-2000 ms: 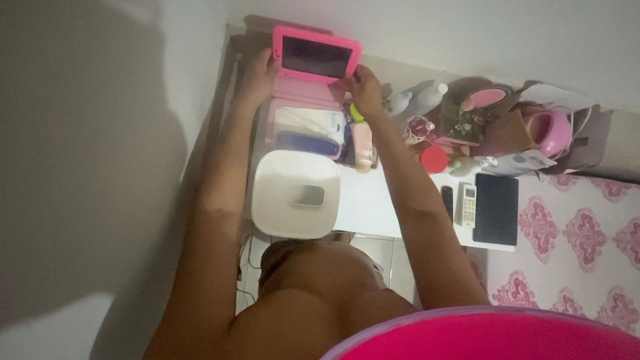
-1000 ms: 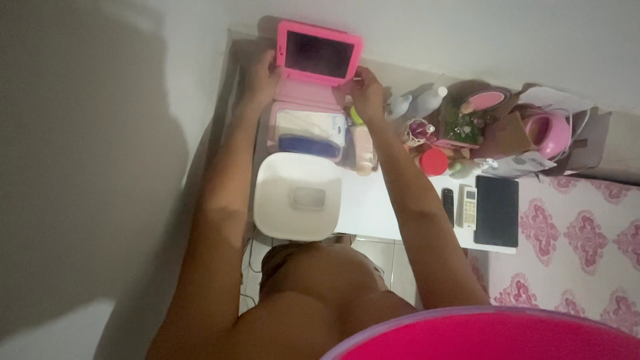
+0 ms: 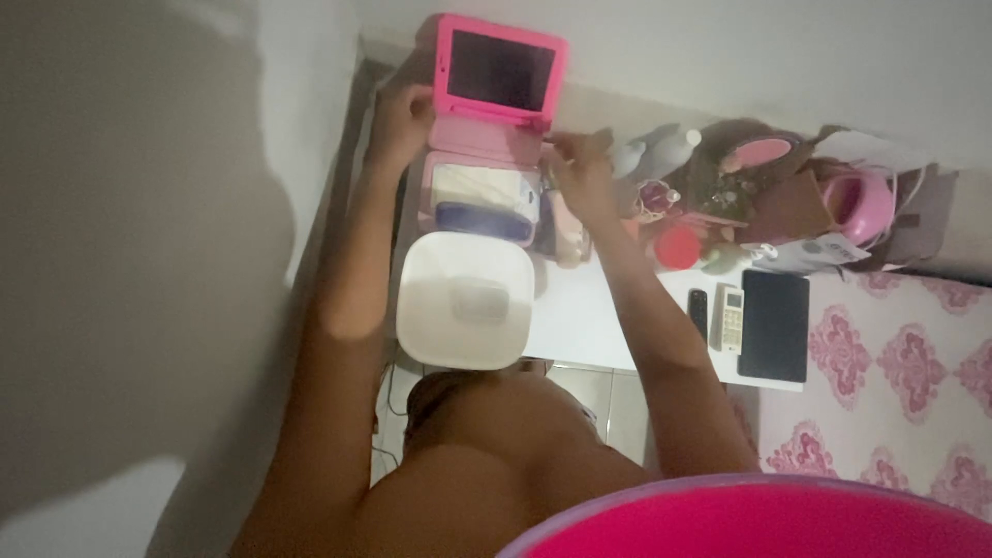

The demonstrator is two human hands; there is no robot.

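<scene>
A tablet in a pink case [image 3: 502, 71] leans against the wall at the back of the white table. My left hand [image 3: 401, 128] is at its lower left edge, with fingers bent; whether they touch the case is unclear. My right hand [image 3: 580, 167] is beside its lower right corner, thumb and fingertips close together; what lies between them cannot be told. In front of the tablet lies a pink container [image 3: 426, 194] with pale packets and a dark blue pouch [image 3: 482, 222]. Nearer to me stands a white plastic tub [image 3: 465, 341] with a pale, blurred object at its bottom.
On the right are bottles [image 3: 682, 147], a red-lidded jar [image 3: 677, 248], a pink-framed mirror [image 3: 759, 155], bags, a black remote control [image 3: 698, 311], a white remote control [image 3: 730, 319] and a dark flat tablet-like object [image 3: 774, 325]. A patterned bed cover [image 3: 876, 372] adjoins the table. A pink rim [image 3: 744, 519] covers the bottom right.
My right hand has moved slightly down from the tablet's lower right corner. My left hand is slightly lower along the tablet's left side.
</scene>
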